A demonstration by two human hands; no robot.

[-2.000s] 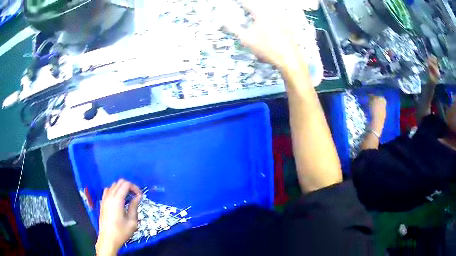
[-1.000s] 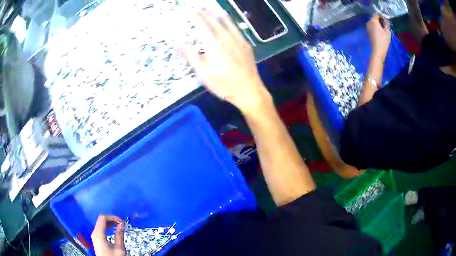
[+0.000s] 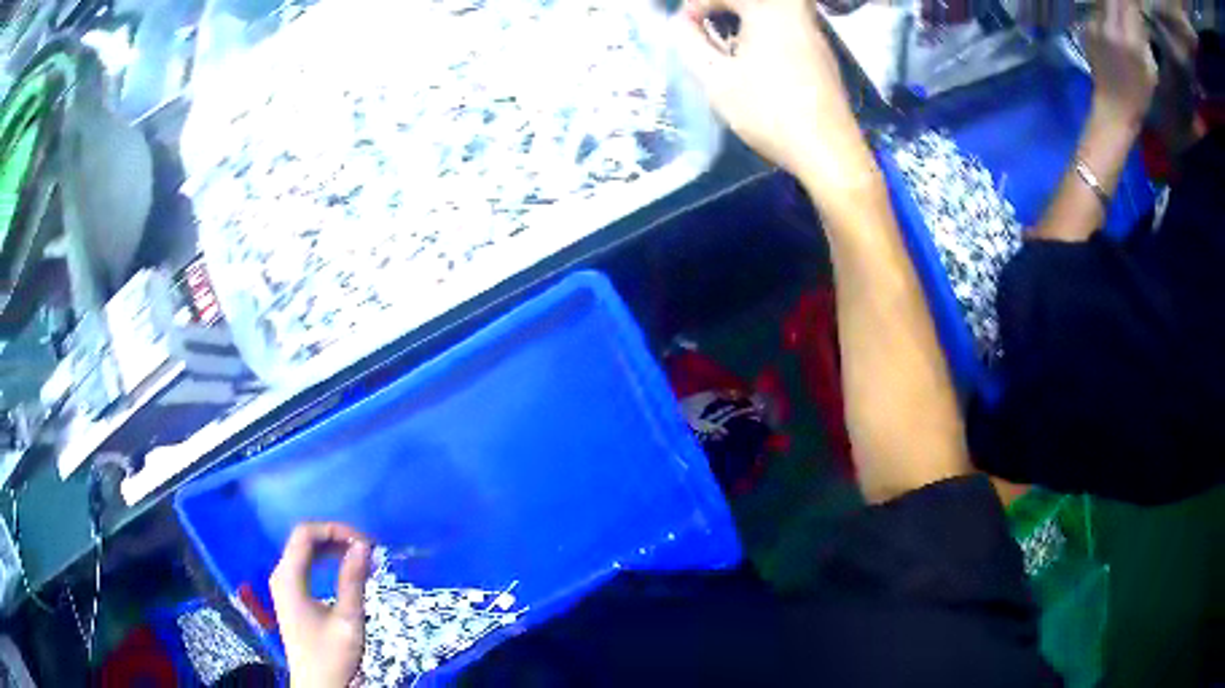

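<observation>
A large blue bin (image 3: 497,417) lies tilted in front of me, with a loose pile of small white stemmed parts (image 3: 423,621) in its near left corner. My left hand (image 3: 320,605) is at the left of this pile, thumb and index curled towards each other; whether a part is between the tips I cannot tell. A wide pale tray (image 3: 276,370) on the bench holds a dense spread of small pale components (image 3: 443,161). My right hand (image 3: 773,88) is at the tray's right end, fingers bent, partly cut off by the top edge; its grasp is unclear.
At right, a person in dark sleeves (image 3: 1102,363) reaches over another blue bin (image 3: 927,255) with pale parts. A round metal bowl with green (image 3: 101,188) and blurred metal units (image 3: 141,323) are at left. A small bin of parts (image 3: 215,642) is low left. A green bin (image 3: 1068,591) is low right.
Since one second ago, my right hand has moved right, from above the components to the tray's right end, and its fingers have bent. The view has shifted. My left hand stays by the pile.
</observation>
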